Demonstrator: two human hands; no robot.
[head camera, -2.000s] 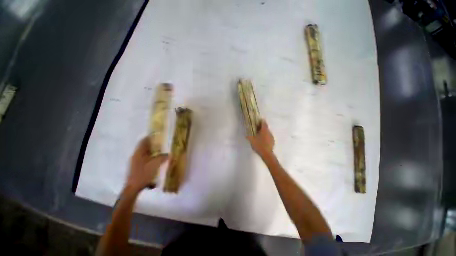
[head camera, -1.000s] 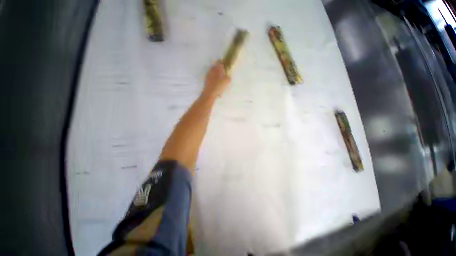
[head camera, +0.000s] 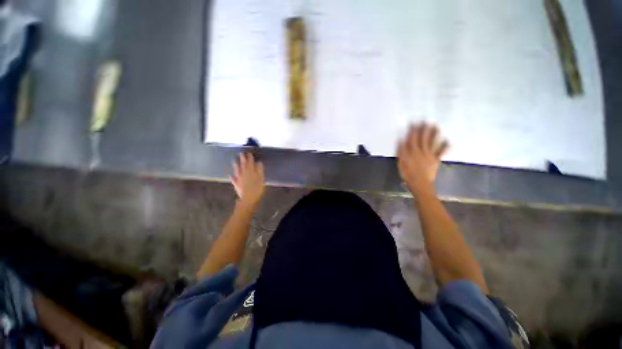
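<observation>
The white paper marker (head camera: 382, 82) lies over the fabric lay, whose dark edge and small dark tabs show at the near side. My left hand (head camera: 248, 178) is empty with fingers apart, over the table's near strip just below the paper's edge, by a dark tab. My right hand (head camera: 421, 155) is empty with fingers spread, at the paper's near edge; it is blurred, and I cannot tell if it presses. A brown-yellow cloth weight (head camera: 297, 71) lies on the paper at left. Another weight (head camera: 566, 51) lies near the paper's right edge.
The grey table (head camera: 164, 102) extends left with a pale yellowish bar (head camera: 106, 95) on it. Dark blue and pale cloth pieces (head camera: 12, 75) are at the far left. The table's front edge runs across the view above a worn floor (head camera: 123, 211). Dark cloth is at lower left.
The view has shifted down to the table's near edge. The hand that held a weight a second ago is no longer holding one. Both hands now show empty at the near edge.
</observation>
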